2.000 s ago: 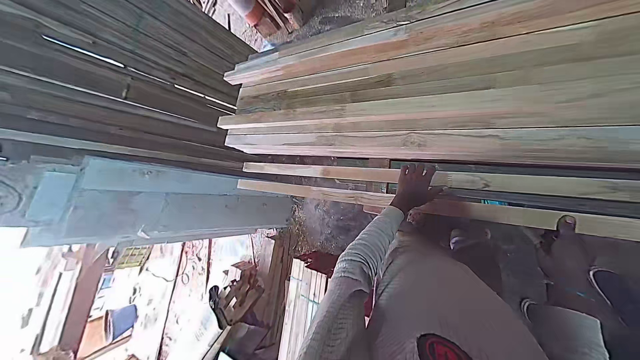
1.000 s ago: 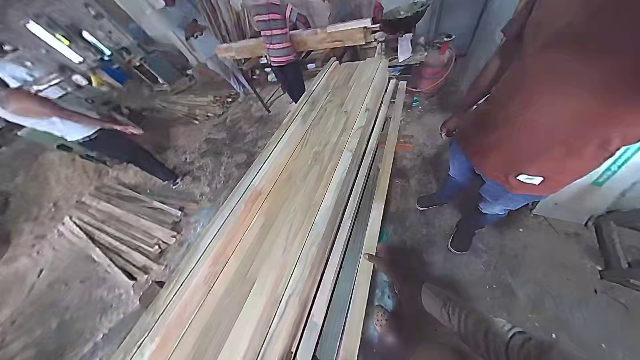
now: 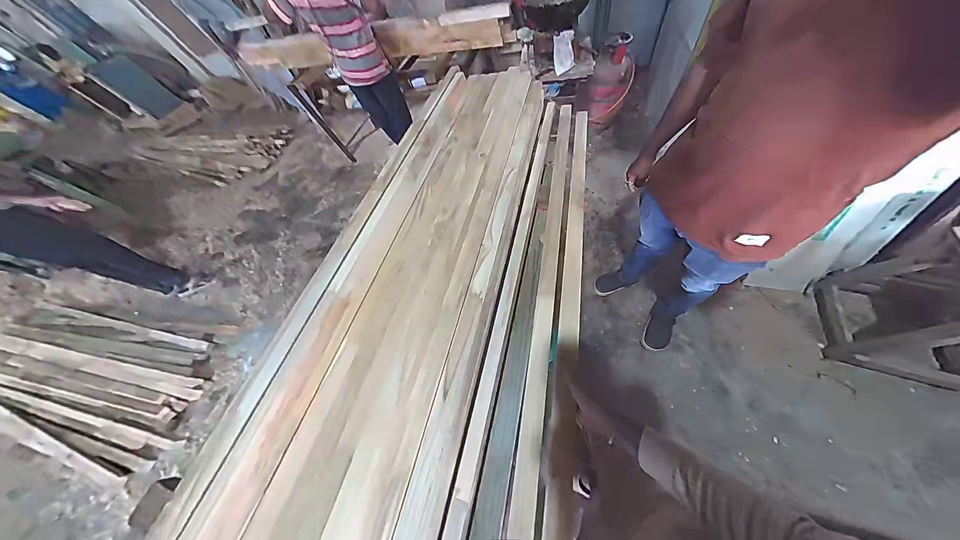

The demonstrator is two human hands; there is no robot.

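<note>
A blurred bare hand, apparently my right hand (image 3: 589, 411), reaches in from the lower right and is at the outermost wooden strip (image 3: 571, 285). Its fingers are too dark and smeared to show a grip. The grey sleeve (image 3: 686, 469) trails behind it. My left hand is out of view. Beside that strip lie another narrow strip (image 3: 551, 277) and, beyond dark gaps, a long stack of planed wooden boards (image 3: 397, 292) running away from me. A greenish-grey board (image 3: 504, 427) shows lower down between the strips.
A person in a reddish-brown shirt (image 3: 795, 127) stands to the right, near a wooden frame (image 3: 840, 322). Another in a striped shirt (image 3: 352, 37) is by a thick timber (image 3: 442, 37). Loose wood pieces (image 3: 90, 375) lie left on the floor; a person's hand (image 3: 56, 203) is above.
The view has swung from across the boards to along them. My visible hand remains near the outer strips. Since one second ago, the person at the left has shifted toward the picture's edge.
</note>
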